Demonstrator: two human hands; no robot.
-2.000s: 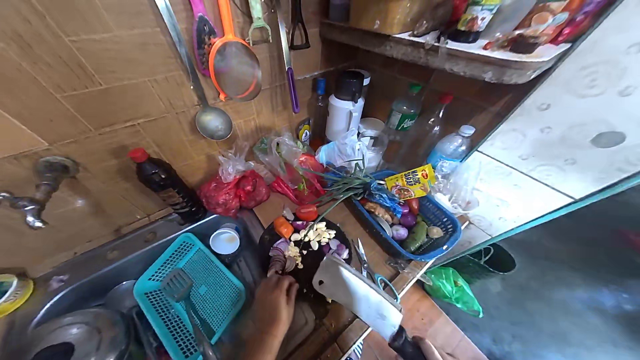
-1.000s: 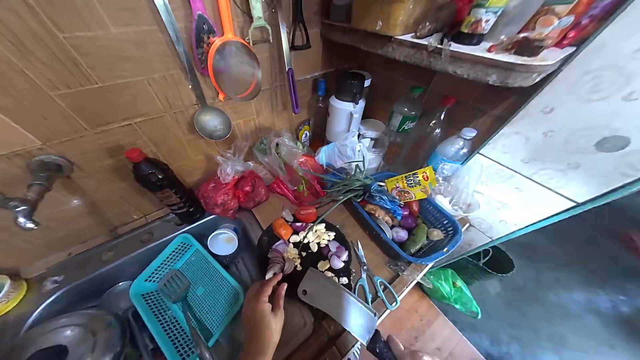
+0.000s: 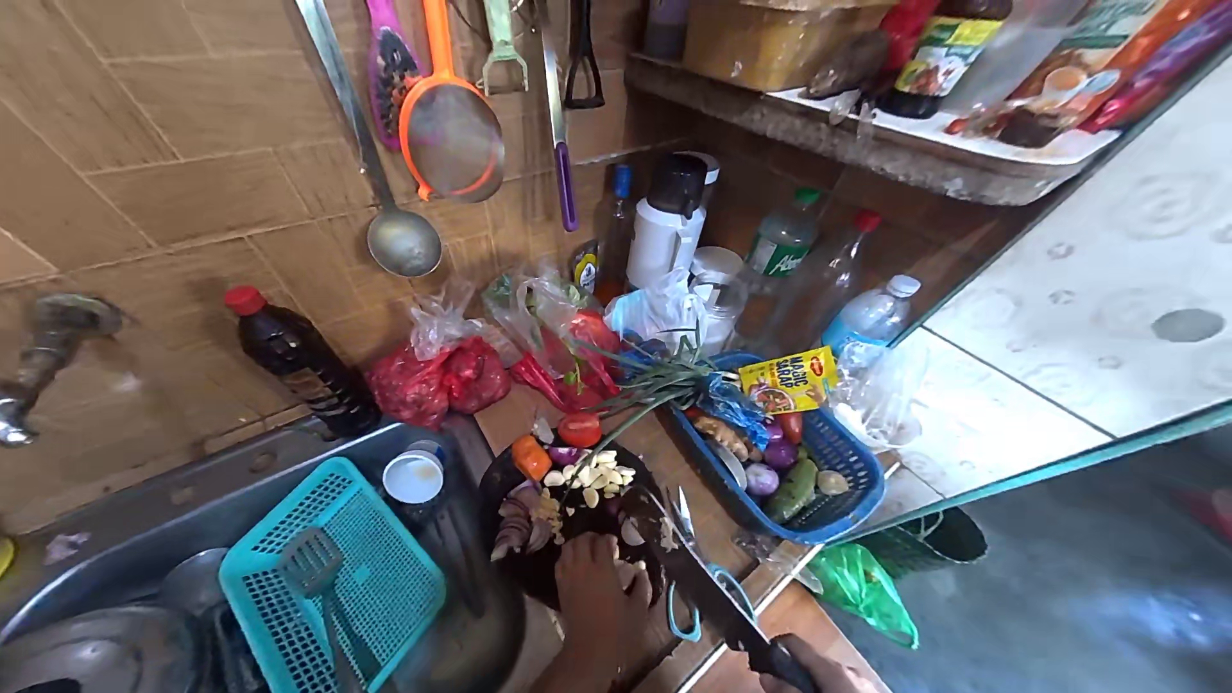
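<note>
My right hand [image 3: 818, 666] is closed around the black handle of a cleaver [image 3: 707, 582], its blade reaching up and left over the right side of a dark round chopping board [image 3: 568, 525]. At the board's lower middle, my left hand [image 3: 597, 582] rests with bent fingers; what lies under them is hidden. Peeled garlic cloves [image 3: 592, 476] are heaped at the board's upper middle. Sliced red onion [image 3: 515, 525] lies on its left, with a tomato piece [image 3: 579, 429] and an orange carrot piece [image 3: 531, 457] at the back. Blue-handled scissors [image 3: 685, 616] lie partly beneath the cleaver.
A blue basket [image 3: 857, 500] with onions, ginger and a seasoning packet [image 3: 789, 380] stands right of the board. Left is a metal sink [image 3: 472, 616] with a teal basket [image 3: 385, 539]. Behind are a dark bottle [image 3: 303, 361], red-filled bags [image 3: 438, 375] and a white flask [image 3: 664, 231].
The cleaver has tipped from broad side up to nearly edge-on, and its blade has moved up over the board's right side. My left hand has moved right, to the board's lower middle.
</note>
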